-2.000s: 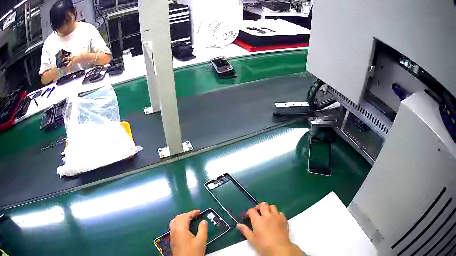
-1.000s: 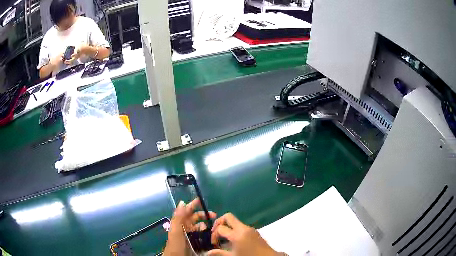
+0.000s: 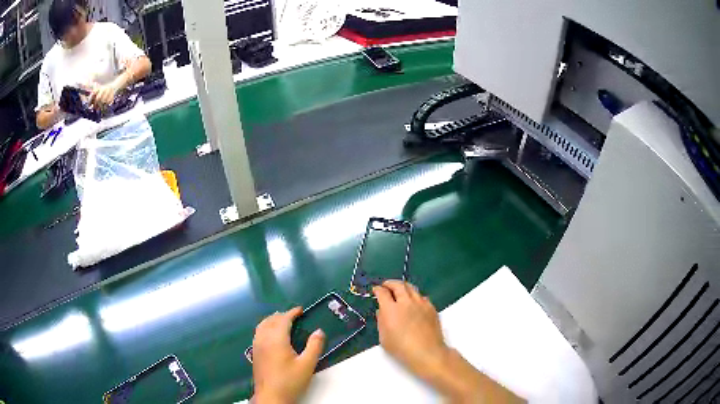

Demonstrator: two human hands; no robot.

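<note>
A phone frame (image 3: 357, 327), thin with a pale rim and see-through centre, lies tilted on the green belt. My left hand (image 3: 286, 355) is over its left end, thumb and fingers apart on its two long edges. A second phone frame (image 3: 408, 251) lies further forward on the belt, with a small orange spot at its near end. My right hand (image 3: 410, 323) has its fingertips on that near end; the fingertip contact is partly hidden. A third phone frame (image 3: 186, 374) lies at the lower left, untouched.
A white sheet (image 3: 505, 335) lies under my forearms. A grey machine (image 3: 631, 237) stands at the right, with a black cable chain (image 3: 430, 110). A pale post (image 3: 225, 118) stands beyond the belt, beside a white plastic bag (image 3: 126, 197). A person (image 3: 91, 63) works at the far left.
The frame that was between my hands now lies under my left hand. My right hand has moved to the frame that was further right, now nearer. The lower-left frame has shifted left in view.
</note>
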